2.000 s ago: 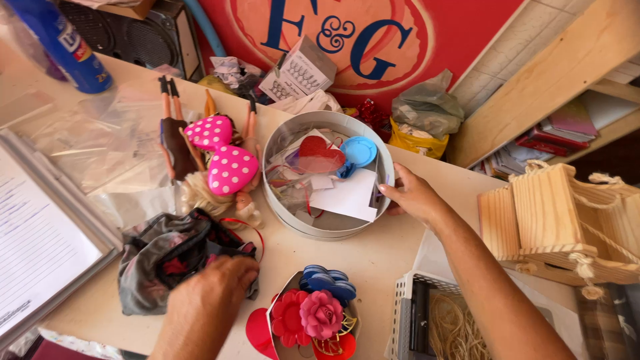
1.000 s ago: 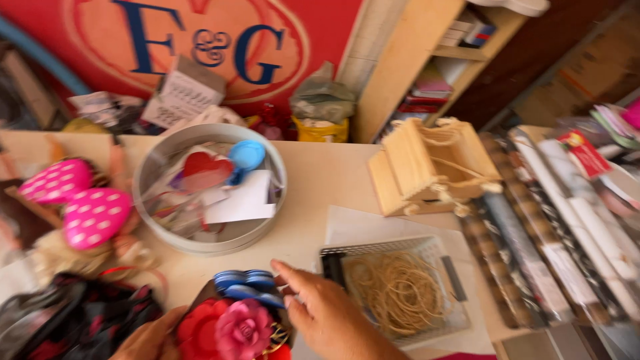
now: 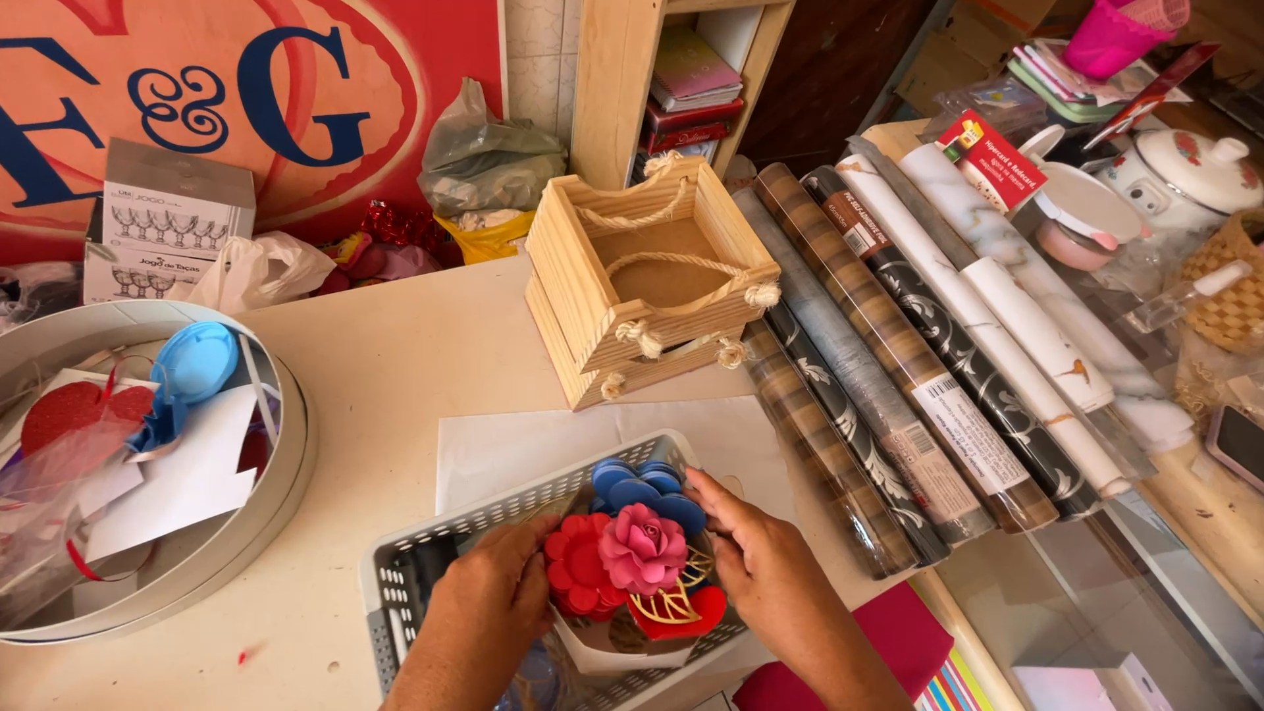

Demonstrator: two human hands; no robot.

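Note:
My left hand (image 3: pixel 494 602) and my right hand (image 3: pixel 775 573) hold a small open box (image 3: pixel 622 652) between them, one at each side. It carries a pink paper flower (image 3: pixel 643 549), a red paper flower (image 3: pixel 581 565), blue scalloped paper pieces (image 3: pixel 647 489), a gold cut-out leaf (image 3: pixel 667 604) and a red heart-shaped piece (image 3: pixel 691 617). The box is over or in a grey plastic basket (image 3: pixel 513 509); how deep it sits cannot be told. A white sheet (image 3: pixel 494 444) lies under the basket.
A round tin (image 3: pixel 286 474) with paper scraps stands at left. Behind the basket are stacked wooden crates (image 3: pixel 583 286) with rope handles. Rolls of adhesive paper (image 3: pixel 839 346) lie at right, beside a pink bucket (image 3: pixel 1116 39) and a white pot (image 3: pixel 1185 168). A bagged bundle (image 3: pixel 484 158) leans by the shelf.
My hands have brought the box of paper flowers from the table beside the basket to over the basket. My right hand has left the round tin's rim. The view has swung right.

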